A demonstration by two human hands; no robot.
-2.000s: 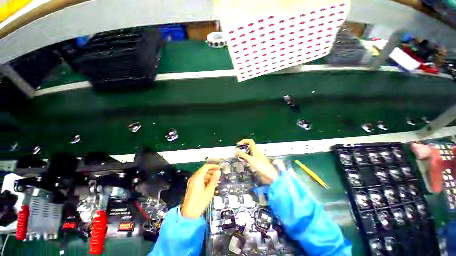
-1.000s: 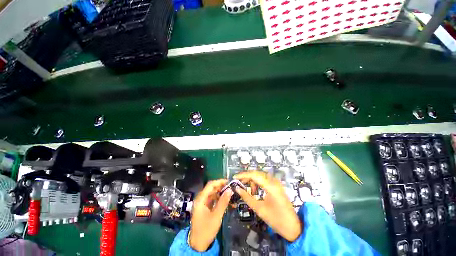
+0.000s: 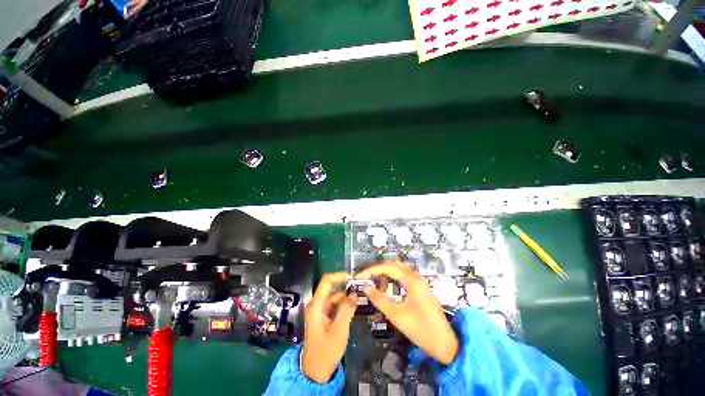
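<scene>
A small black and silver unit (image 3: 361, 287) is held between the fingertips of both hands, above the clear blister tray (image 3: 495, 267). My left hand (image 3: 328, 329) holds its left side with thumb and fingers. My right hand (image 3: 413, 309) holds its right side, with the index finger along the top. The fingers cover part of the unit. The clear tray below holds rows of silvery-white parts, with darker pieces near the hands; the hands and sleeves hide part of it.
Yellow tweezers (image 3: 539, 251) lie right of the clear tray. A black blister tray (image 3: 630, 332) with shiny units is farther right. Test fixtures (image 3: 89, 313) with red handles (image 3: 160, 362) stand left. Units lie spaced on the green belt (image 3: 402, 131). Stacked black trays (image 3: 197, 46) are upper left.
Since two seconds ago, the hands have come together on the unit and moved down over the tray's middle. The camera view has tilted down. In the last second the hands have barely moved.
</scene>
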